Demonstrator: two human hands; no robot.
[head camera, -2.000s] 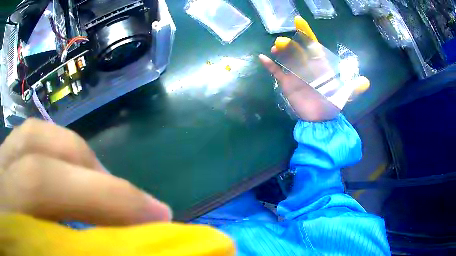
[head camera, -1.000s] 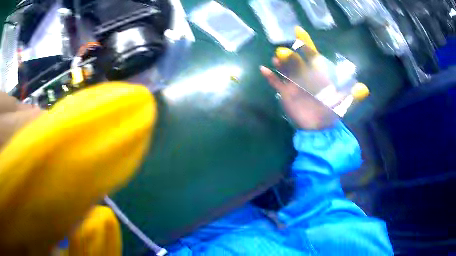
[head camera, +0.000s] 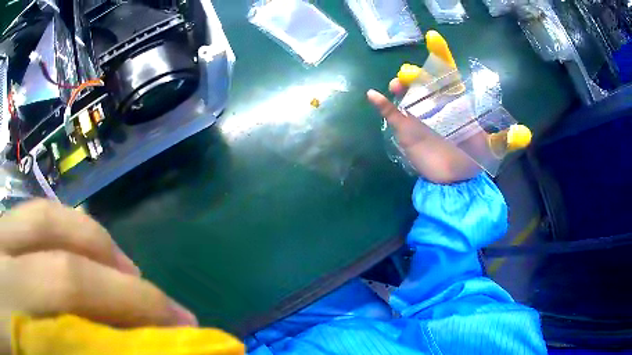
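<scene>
My left hand (head camera: 76, 277) is large and close to the camera at the lower left, cut off by the edge. Its fingers are bent beside a yellow finger cot; whether it holds anything is hidden. My right hand (head camera: 443, 149) is palm up at the right with yellow cots on several fingertips. A thin clear plate (head camera: 454, 104) lies across its palm and fingers, with crinkled clear film around it. The open projector unit (head camera: 159, 142) is at the upper left, showing a black round lens (head camera: 156, 83) and a circuit board (head camera: 80, 142).
Clear packets (head camera: 298, 29) lie in a row along the top of the dark green bench (head camera: 277, 208). More glossy bags (head camera: 547, 35) are at the upper right. A small yellow bit (head camera: 314, 102) is on the bench. A dark blue object (head camera: 589, 166) stands at the right.
My left hand came up in front of the unit, then moved back down to the lower left. My right hand has shifted slightly right and down with the plate, which shows less glare.
</scene>
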